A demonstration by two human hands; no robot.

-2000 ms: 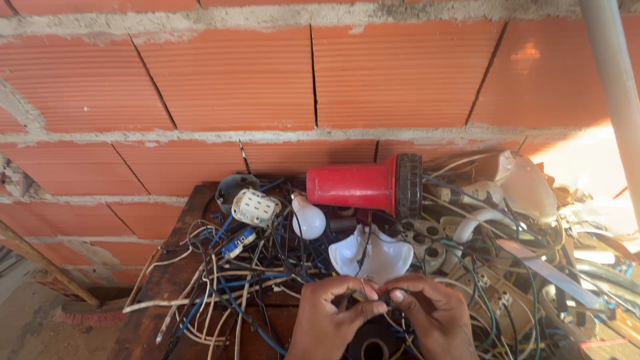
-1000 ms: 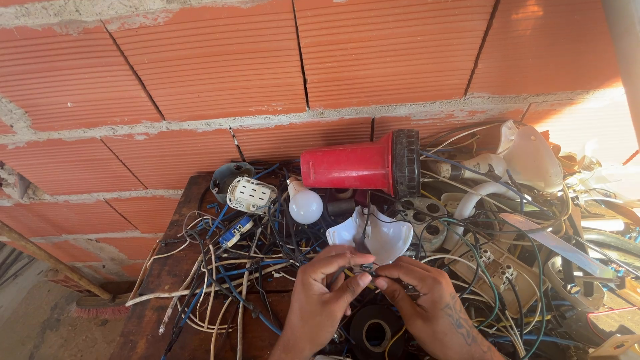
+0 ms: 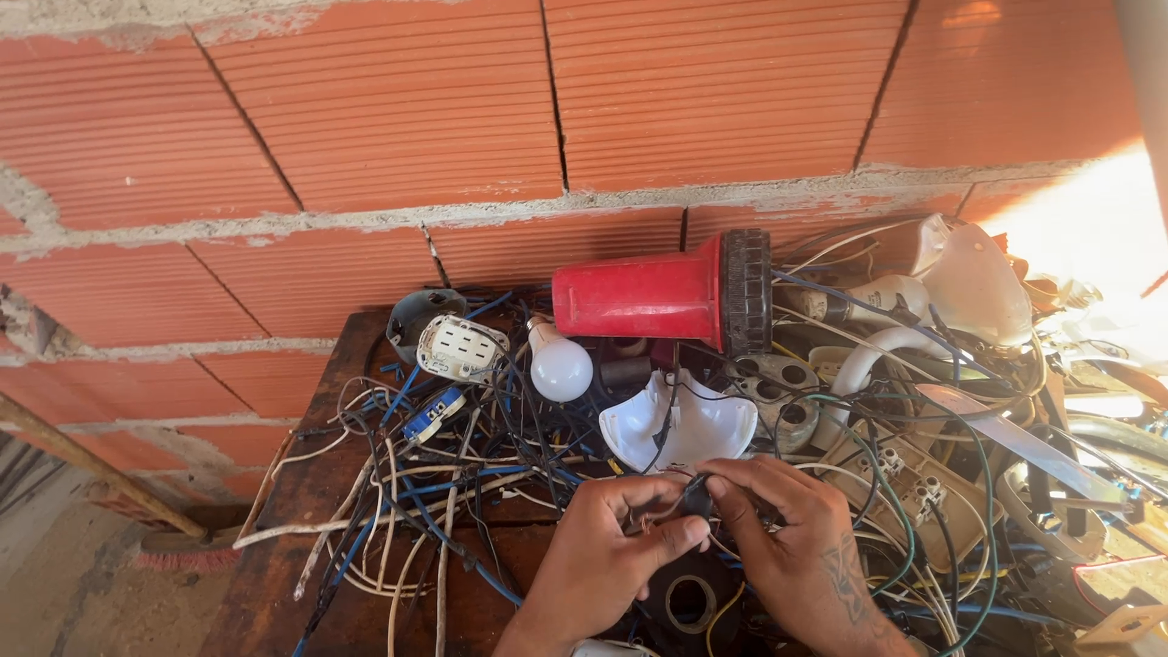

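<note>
Between the fingertips of both hands is a small black piece (image 3: 695,498), perhaps tape or a taped wire joint, with thin reddish wires beside it. My left hand (image 3: 607,547) pinches it from the left, and my right hand (image 3: 785,525) grips its right side. Just beyond the fingers lies a white plastic shell (image 3: 680,424) with a dark wire across it. Below the hands sits a roll of black tape (image 3: 691,604), partly covered by them. A white light bulb (image 3: 560,370) and a red flashlight with a black head (image 3: 639,292) lie behind.
Tangled wires (image 3: 456,511) cover much of the wooden table (image 3: 274,566). White and blue socket modules (image 3: 463,349) lie left; a beige plate with terminals (image 3: 922,502), a metal blade (image 3: 1022,438) and a curved grey pipe (image 3: 876,356) lie right. A brick wall (image 3: 383,109) stands behind.
Both hands remain together at the wires. The black piece between the fingers shows more plainly now, and the fingers have shifted around it.
</note>
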